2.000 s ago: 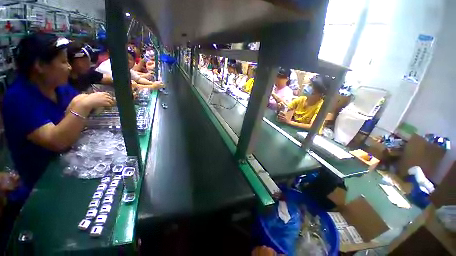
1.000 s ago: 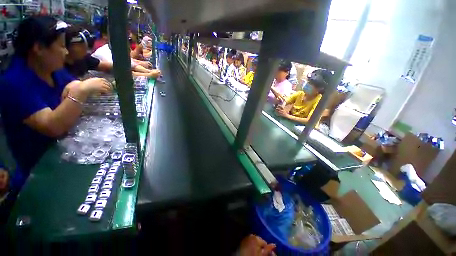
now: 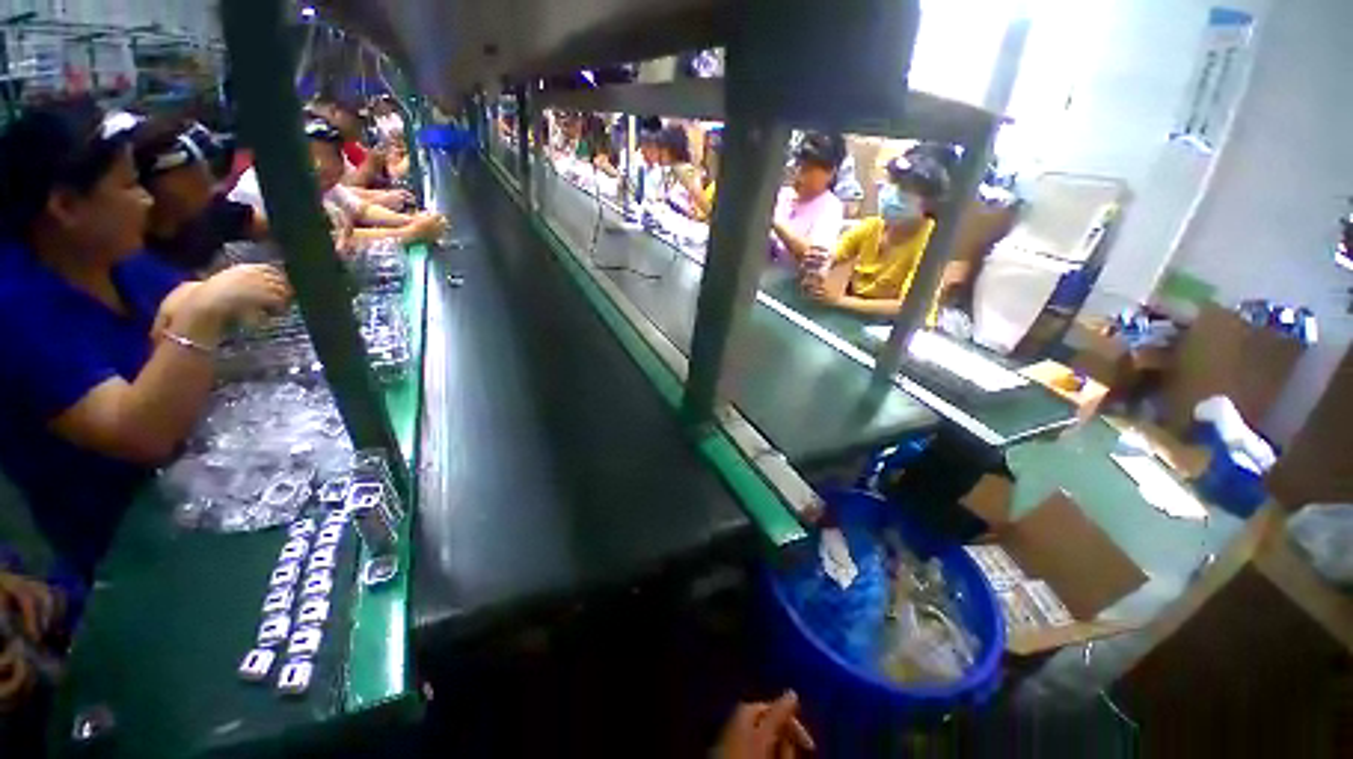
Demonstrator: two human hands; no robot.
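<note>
My right hand [image 3: 764, 730] shows small and blurred at the bottom edge, cut off by it, left of and below the blue tub. I cannot tell whether it holds anything. My left hand is not in view. The dark conveyor belt [image 3: 519, 445] ends in front of me. On the green side table to its left, two rows of white square housings with dark centres [image 3: 309, 611] lie side by side. Stacked housings [image 3: 377, 522] stand by the foot of the green post, with another housing [image 3: 382, 569] on the green rail.
Crumpled clear plastic [image 3: 252, 445] lies behind the rows. A blue tub [image 3: 876, 682] with plastic scraps stands right of the belt end, beside an open cardboard box [image 3: 1080, 549]. Green posts [image 3: 727, 282] rise along the belt. People sit on both sides, one in blue [image 3: 74, 341] close at left.
The view has turned and shifted, so the posts lean more and the left worker sits nearer the left edge. My right hand was barely visible at first and now shows more at the bottom edge.
</note>
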